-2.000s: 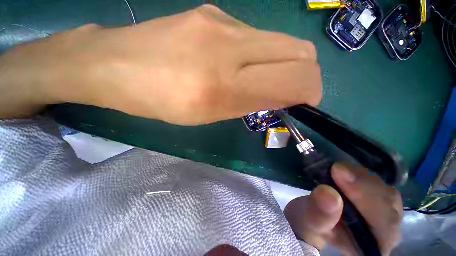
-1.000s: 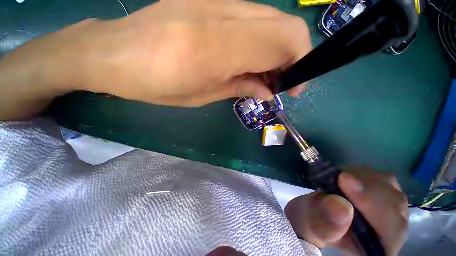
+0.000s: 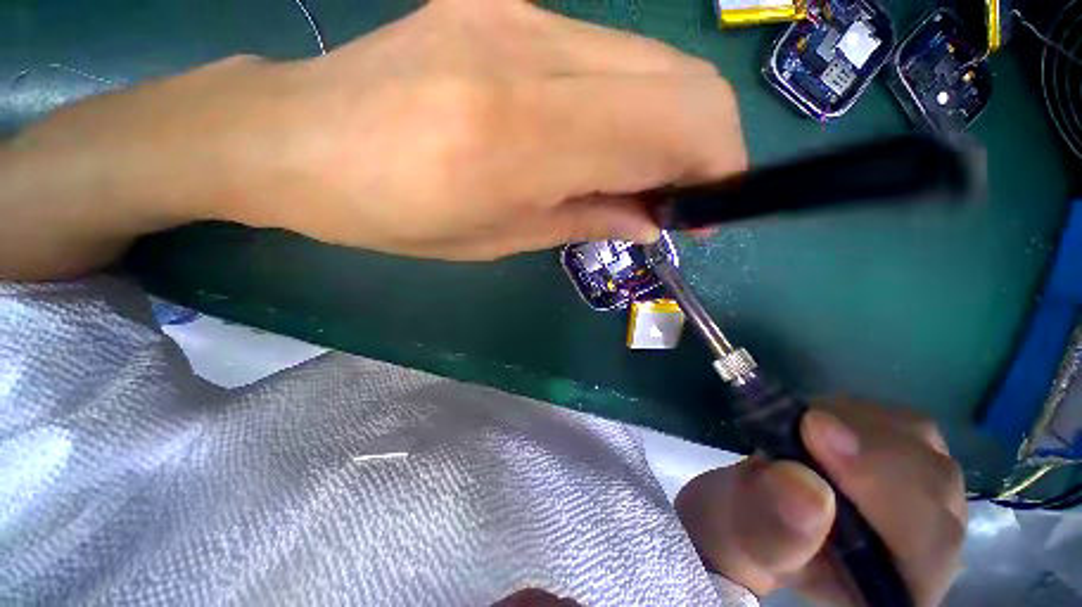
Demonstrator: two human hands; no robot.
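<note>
A small watch case [image 3: 611, 275] with a dark circuit board lies open side up on the green mat, partly hidden under my left hand. A silver-white battery [image 3: 655, 325] with a yellow edge lies beside its lower edge. My left hand [image 3: 475, 142] is over the case and grips black tweezers [image 3: 831, 184], blurred, their thick end pointing right; their tips are hidden. My right hand [image 3: 831, 498] holds a soldering iron [image 3: 759, 397], its metal barrel reaching up-left to the right side of the case. Whether the tip touches the board cannot be told.
Two more open cases [image 3: 831, 53] with yellow-edged batteries lie at upper right. Dark rings [image 3: 1062, 71] are at the right edge. A blue strip [image 3: 1044, 332] and thin cables [image 3: 1032, 484] are at lower right. The smock [image 3: 356, 474] fills the lower left. A thin wire [image 3: 311, 24] lies at top.
The tweezers have swung, now lying nearly level to the right. My left hand shifted up, showing more of the case. The iron stays at the case with slight movement.
</note>
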